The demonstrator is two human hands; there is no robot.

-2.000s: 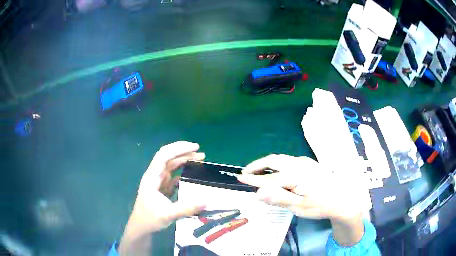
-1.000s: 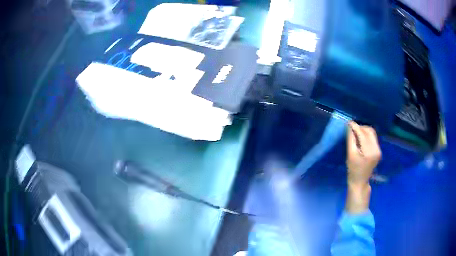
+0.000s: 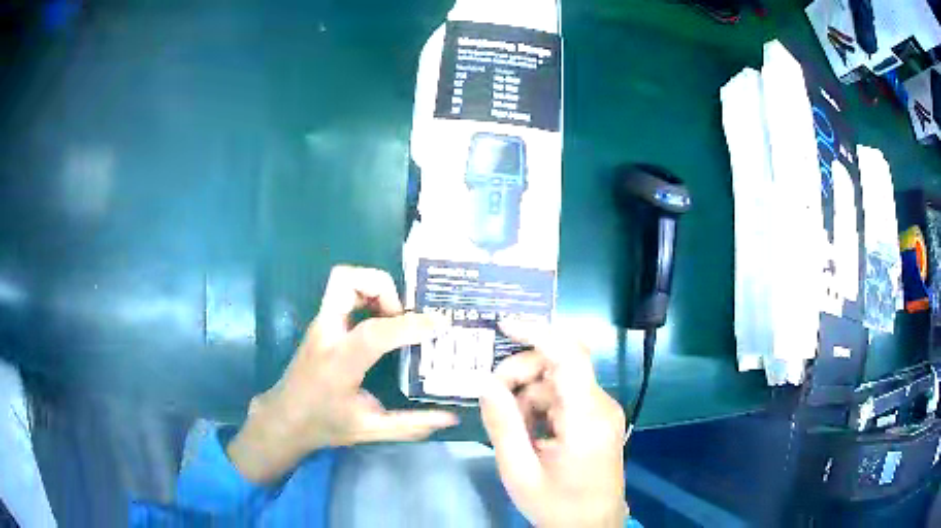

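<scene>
A white and black retail carton lies on the green bench in front of me, its printed tester picture facing up. A white printed label is on the black panel at its near end. My left hand is at the carton's left near edge, its fingertips at the label's upper left corner, thumb and finger apart. My right hand is at the label's right side, fingers curled, with fingertips touching the carton. Whether either hand pinches the label is unclear.
A black barcode scanner lies right of the carton, its cable running towards me. Flat cartons are stacked further right. An orange-yellow tape roll is at the right edge. Upright cartons stand at the top right. The printer's dark edge is lower right.
The view has swung from the printer back to the bench. My hand has left the printer, and both hands are now at the carton lying flat with a label on it.
</scene>
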